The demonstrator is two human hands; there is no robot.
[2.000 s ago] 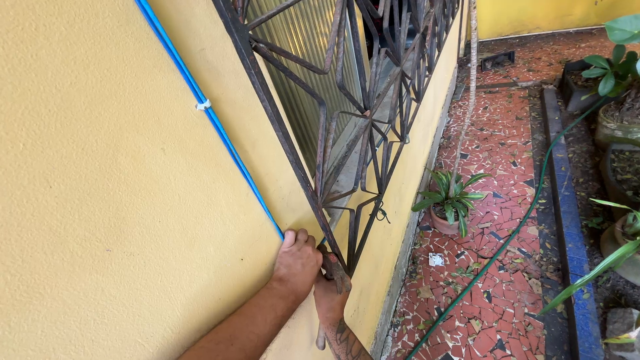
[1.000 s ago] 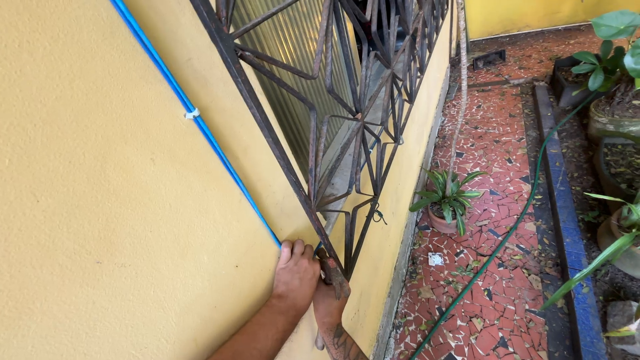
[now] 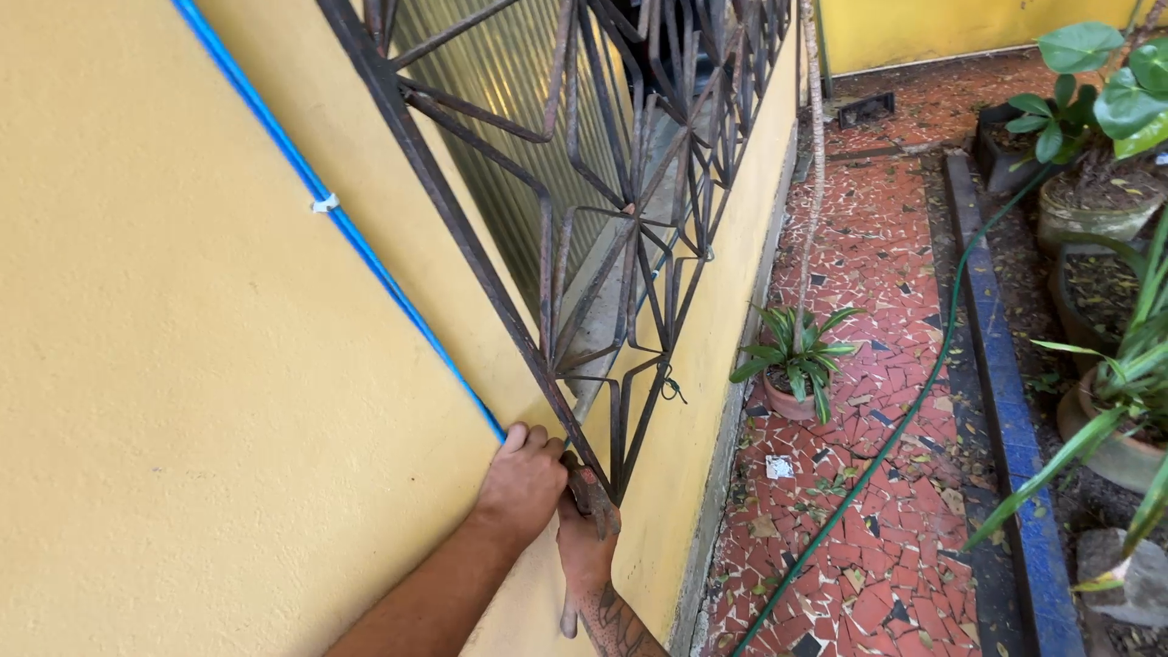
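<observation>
Against the yellow wall, my left hand point(image 3: 522, 479) is closed around the lower visible end of the blue cables point(image 3: 383, 276). A white clip point(image 3: 325, 203) holds the cables higher up. My right hand point(image 3: 587, 547) is just right of and slightly below the left, closed on a rusty metal hand tool point(image 3: 593, 500). Its head is near the lower corner of the dark metal window grille point(image 3: 474, 265), and one handle end shows below the fist. The fingers hide the tool's exact kind and what it touches.
A potted plant point(image 3: 792, 392) stands on the red mosaic floor point(image 3: 876, 365) beside the wall. A green hose point(image 3: 899, 438) crosses the floor. Farther right, a blue-tiled edging point(image 3: 1008, 411) borders several potted plants. A small wire loop point(image 3: 673, 388) hangs from the grille.
</observation>
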